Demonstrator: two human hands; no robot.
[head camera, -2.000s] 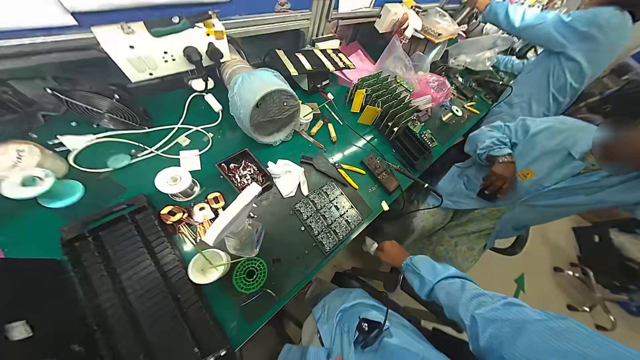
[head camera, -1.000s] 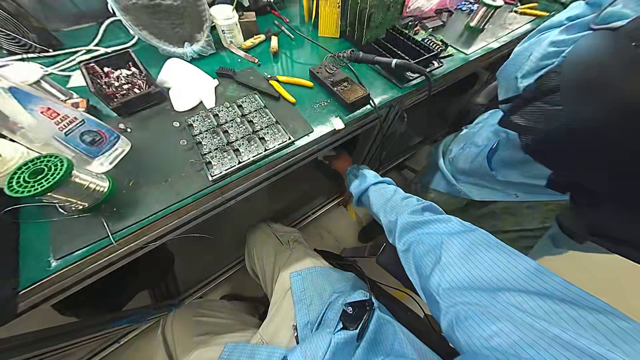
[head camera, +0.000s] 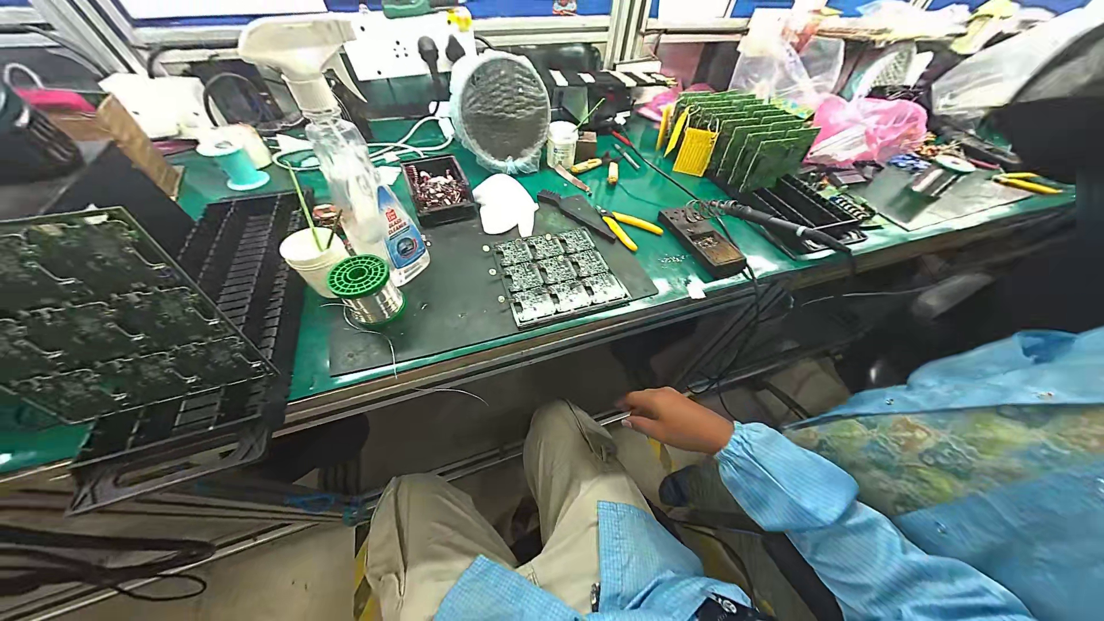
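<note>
My right hand (head camera: 677, 420) hovers beside my knee, below the bench edge, with its fingers bent; nothing shows in it. My left hand is out of the frame. Nearest on the bench lies a panel of small circuit boards (head camera: 559, 276) on a dark mat (head camera: 448, 323). Right of the panel are a black brush (head camera: 578, 214), yellow-handled pliers (head camera: 623, 231) and a small dark box (head camera: 703, 241). A soldering iron (head camera: 776, 222) rests beyond the box. Left of the panel stand a solder wire spool (head camera: 371, 293) and a glass cleaner spray bottle (head camera: 345, 172).
A large circuit board panel (head camera: 121, 310) leans on a black slotted rack (head camera: 246, 259) at the left. Green boards (head camera: 750, 134) stand upright at the back right. A person in a blue smock (head camera: 1018, 466) sits close on my right. Cables (head camera: 750, 319) hang over the bench edge.
The view has swung back left and up since one second ago. My right hand, partly hidden at the bench edge then, now shows in full near my knee.
</note>
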